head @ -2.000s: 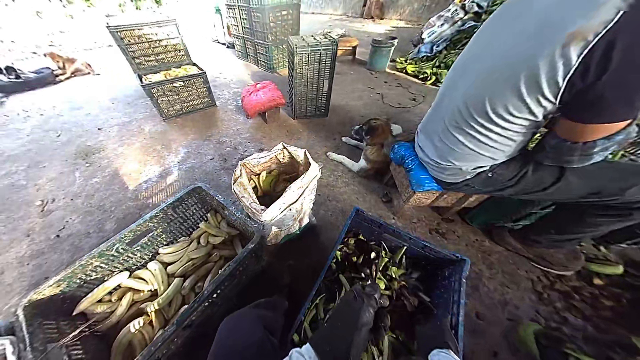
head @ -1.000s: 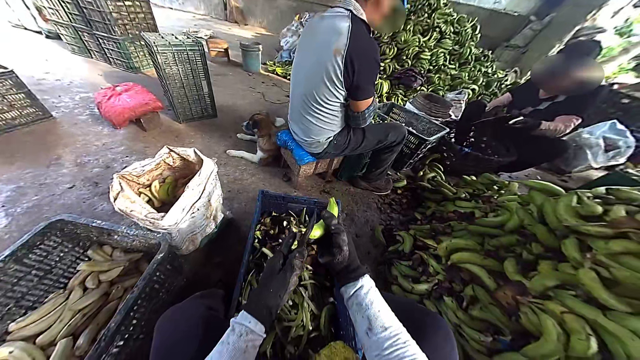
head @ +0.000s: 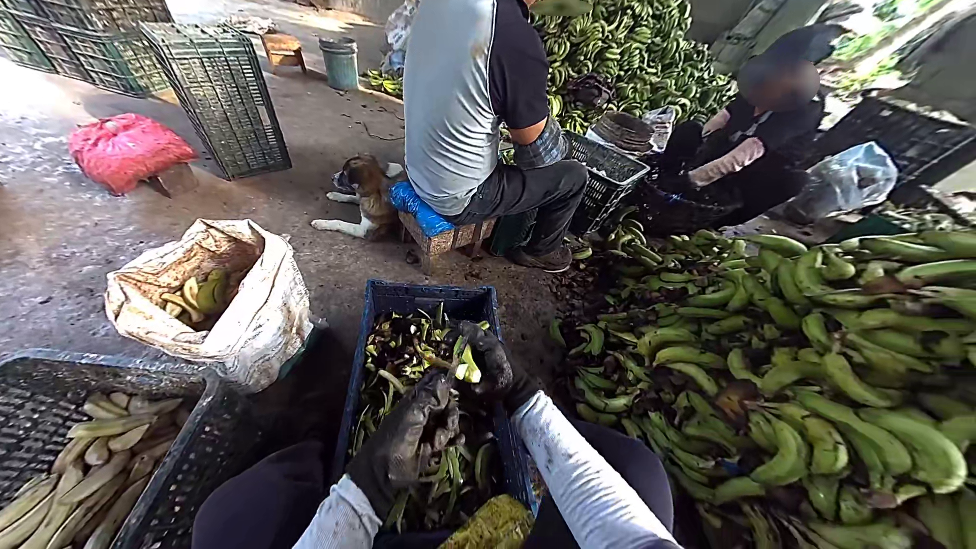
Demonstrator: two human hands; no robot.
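Over a blue plastic crate (head: 366, 335) of green peels, my two dark-gloved hands work close together. My right hand (head: 492, 366) is closed on a green plantain (head: 467, 366), its pale cut end showing. My left hand (head: 415, 427) has its fingers curled around what looks like a thin knife (head: 459, 354), touching the plantain; the handle is hidden. Peeled plantains (head: 99, 465) lie in a dark crate (head: 194, 427) at lower left. A white woven sack (head: 259, 320) behind it holds a few more. Unpeeled green plantains (head: 770, 381) are heaped at right.
A person (head: 465, 114) sits on a wooden stool (head: 442, 240) just ahead, a dog (head: 366, 194) beside them. Another person (head: 762, 137) sits at the upper right near a crate (head: 610, 179). A red sack (head: 126, 149) and an upright crate (head: 221, 99) stand at upper left. A yellowish sack (head: 496, 524) lies at bottom centre.
The view has swung right since the first frame. My hands, raised with a green plantain one second ago, are now lower over the peels, and a pale cut end shows on the plantain.
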